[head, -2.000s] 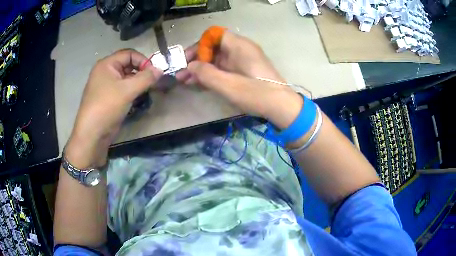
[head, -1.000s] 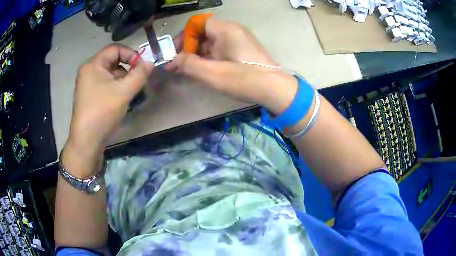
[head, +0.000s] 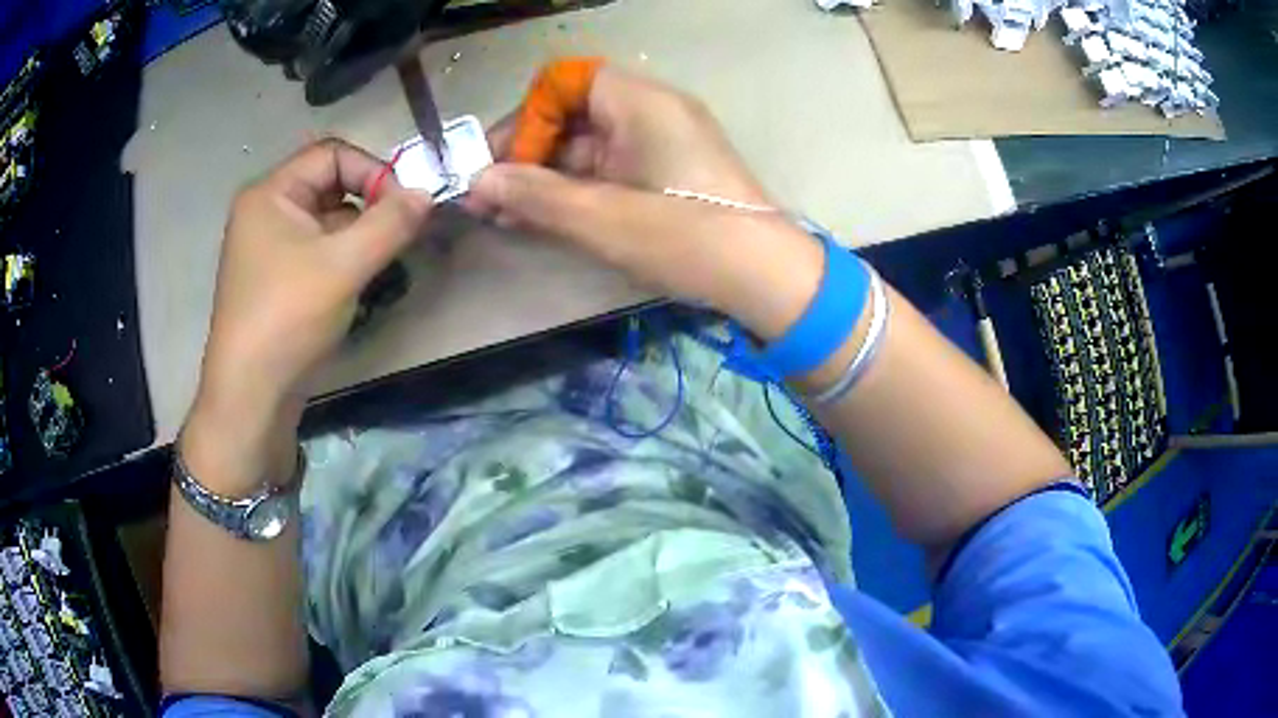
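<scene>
A white plug housing (head: 460, 146) is held under the dark soldering iron tip (head: 422, 107), which hangs down over its open side. My right hand (head: 617, 161), with an orange finger cot (head: 557, 101), pinches the housing's right side. My left hand (head: 301, 246) pinches a red lead wire (head: 379, 180) at the housing's left edge. A dark circuit board (head: 380, 292) shows partly below my left fingers. A thin white strand (head: 722, 201) lies along my right hand.
Black ribbed hose (head: 330, 42) above the hands. Cardboard sheet (head: 981, 105) with white housings (head: 1142, 49) at upper right. Loose boards (head: 56, 407) on the left mat. Rack of boards (head: 1100, 372) at right. Tray of white housings (head: 49, 617) at lower left.
Both hands and the housing have shifted left in the picture since the earliest frame. The iron tip stays over the housing, and both hands keep their pinch.
</scene>
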